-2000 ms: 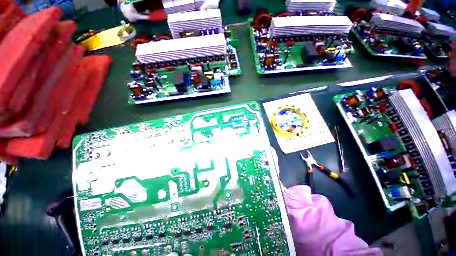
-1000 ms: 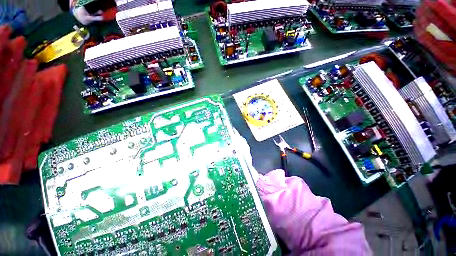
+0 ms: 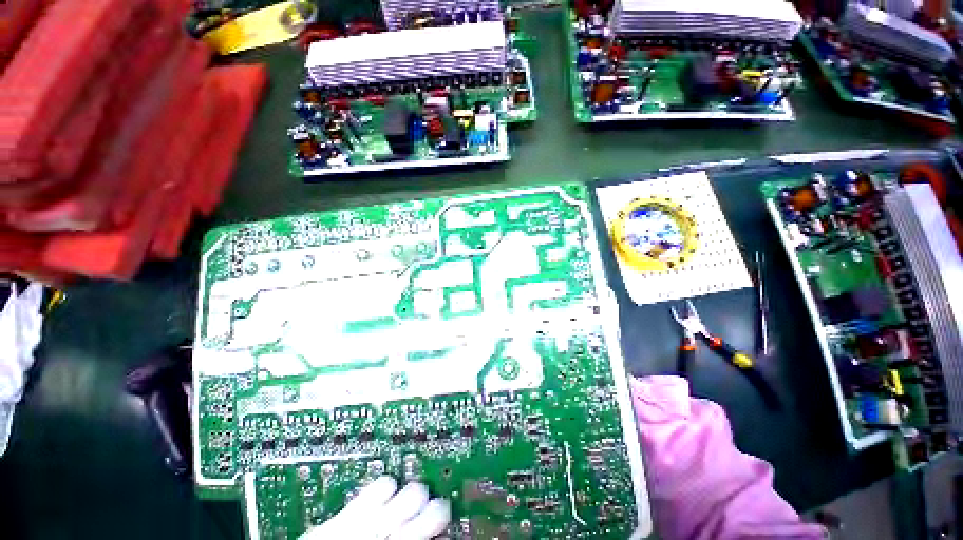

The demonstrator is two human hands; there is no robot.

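Note:
A large green circuit board [image 3: 422, 348] lies in front of me, solder side up, with bright glare across its middle. My left hand [image 3: 385, 514], in a white glove, is at the bottom edge with its fingers over the board's lower face; it grips nothing visible. My right arm, in a pink sleeve, reaches the board's right edge. Only a sliver of my right hand [image 3: 615, 327] shows there, at the edge; its fingers are hidden behind the board.
Red foam slabs [image 3: 95, 137] are stacked at left, above a black handled tool [image 3: 164, 406]. Right of the board are a yellow parts dish [image 3: 654, 233] on a pale sheet, side cutters [image 3: 723, 350] and a thin stick [image 3: 761, 306]. Several boards with heatsinks [image 3: 407, 55] stand behind and at right.
My left gloved hand has come into view over the board's lower part. The view has shifted, and more of the board's lower area shows. My right arm stays at the right edge.

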